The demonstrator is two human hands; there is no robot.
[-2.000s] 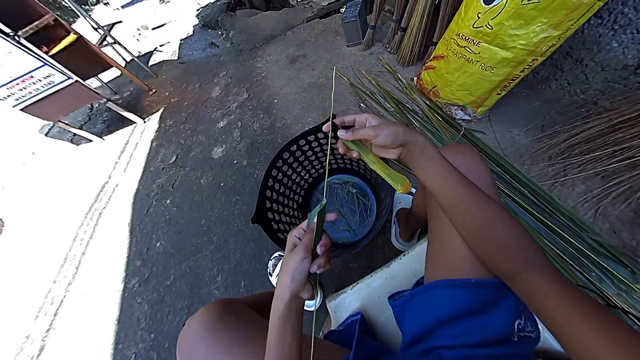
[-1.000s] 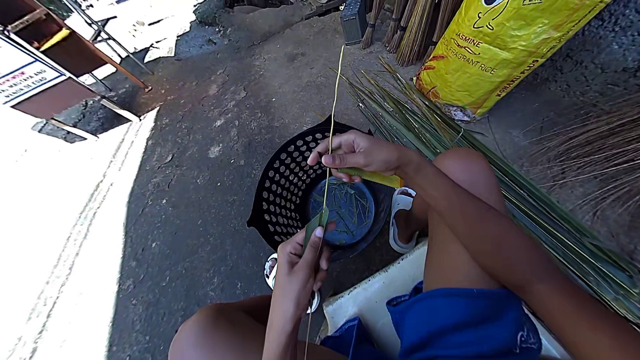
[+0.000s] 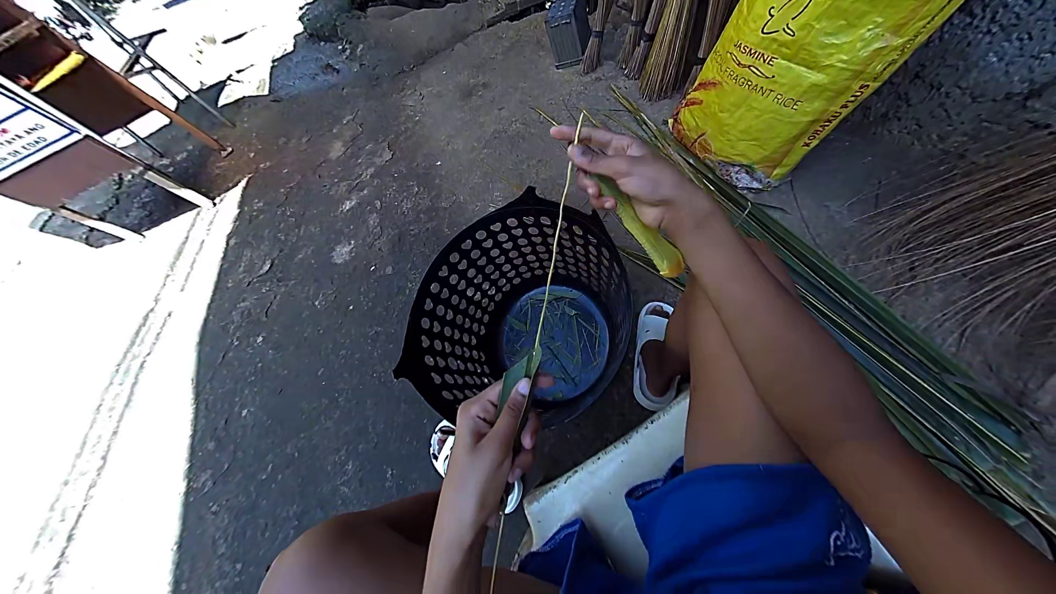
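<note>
Above the near side of the basket, my left hand (image 3: 495, 429) grips a folded green leaf piece (image 3: 518, 379) around a thin pale leaf rib (image 3: 554, 256). The rib runs up from the leaf to my right hand (image 3: 631, 177), and its lower end hangs below my left hand. My right hand has its fingers at the rib's tip and also holds a yellow-green handle (image 3: 652, 239) against the palm; any blade on it is hidden. Below both hands stands a black perforated plastic basket (image 3: 454, 330) with green leaf scraps (image 3: 569, 330) on its blue bottom.
Long green palm leaves (image 3: 866, 330) lie on the ground at the right, beside a pile of thin brown ribs (image 3: 982, 223). A yellow rice sack (image 3: 767, 91) and stick brooms (image 3: 672, 58) stand at the back. A wooden frame with a sign (image 3: 74, 157) is at the left.
My right hand has moved up and right, away from the basket, still with the yellow-green handle. My left hand keeps its hold on the leaf near the basket's near side.
</note>
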